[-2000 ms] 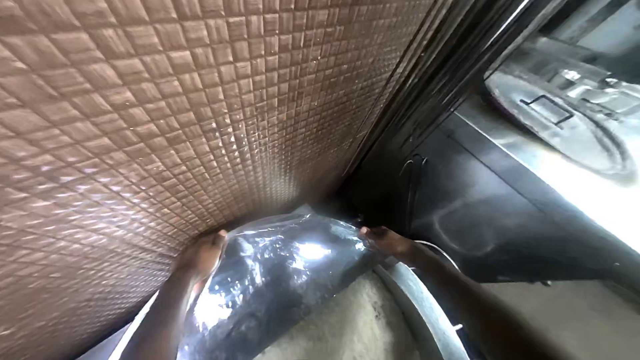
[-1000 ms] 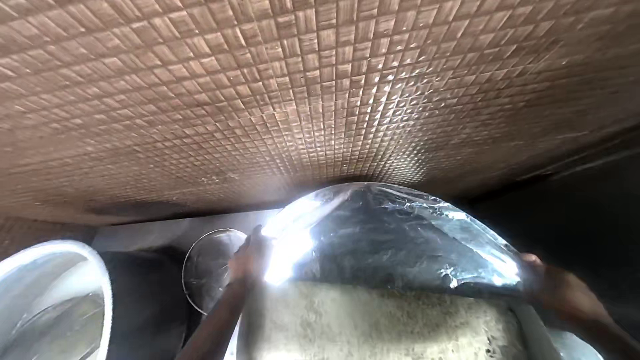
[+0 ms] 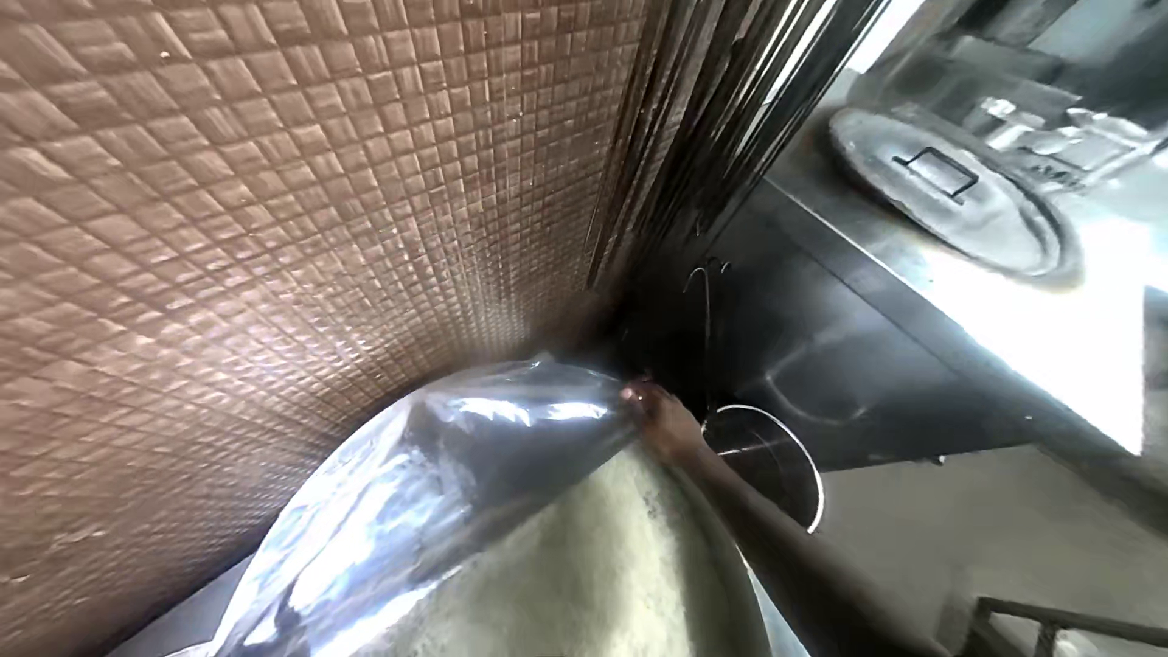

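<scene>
A shiny clear plastic sheet [image 3: 511, 438] lies stretched over part of a large round container, against the tiled wall. Under and beside it shows a pale, yellowish surface [image 3: 593, 566]; whether this is dough or another content, I cannot tell. My right hand [image 3: 655, 412] grips the sheet's edge at the far right side of the container, its fingers closed on the plastic. My left hand is outside the view. The sheet's lower left part runs out at the bottom edge.
Brown tiled wall [image 3: 274, 210] fills the left. A steel counter [image 3: 867, 251] at the right bears a round metal lid [image 3: 949, 196] with a handle. Beyond my right hand stands a round-rimmed vessel [image 3: 818, 484]. A dark metal frame [image 3: 1049, 620] is at the lower right.
The view has swung right since one second ago. My left hand, on the sheet's edge in both earlier frames, is out of view. My right hand still holds the plastic.
</scene>
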